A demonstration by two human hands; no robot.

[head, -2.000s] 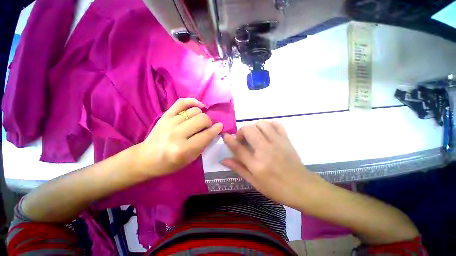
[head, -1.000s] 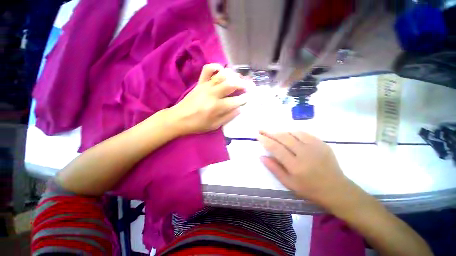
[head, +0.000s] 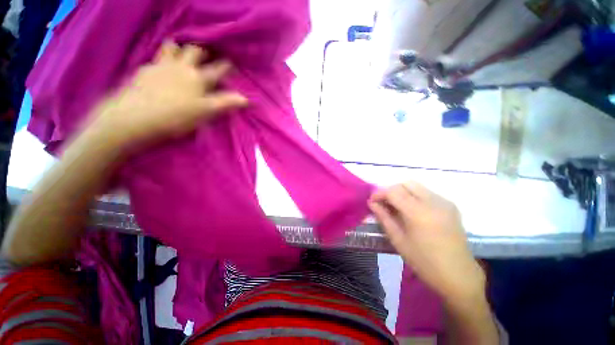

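Observation:
A magenta garment piece (head: 195, 182) lies in loose folds left of the needle and hangs over the table's front edge. My right hand (head: 421, 222) pinches a corner of a magenta strip near the front edge. My left hand (head: 168, 94) is blurred, spread over the cloth at the left, its fingers apart; whether it grips any cloth I cannot tell. The sewing machine (head: 479, 34) stands at the upper right, with its presser foot area (head: 404, 77) away from the cloth.
A blue knob (head: 455, 118) is right of the needle. A beige printed strip (head: 512, 131) lies farther right. A black-and-white label bundle (head: 570, 180) and a thin blue item (head: 591, 219) are at the right edge. A measuring tape strip (head: 364, 238) runs along the front edge.
The cloth has come away from the needle and spread toward the front. My left hand has moved left, off the needle area. My right hand has moved slightly and now holds a cloth corner.

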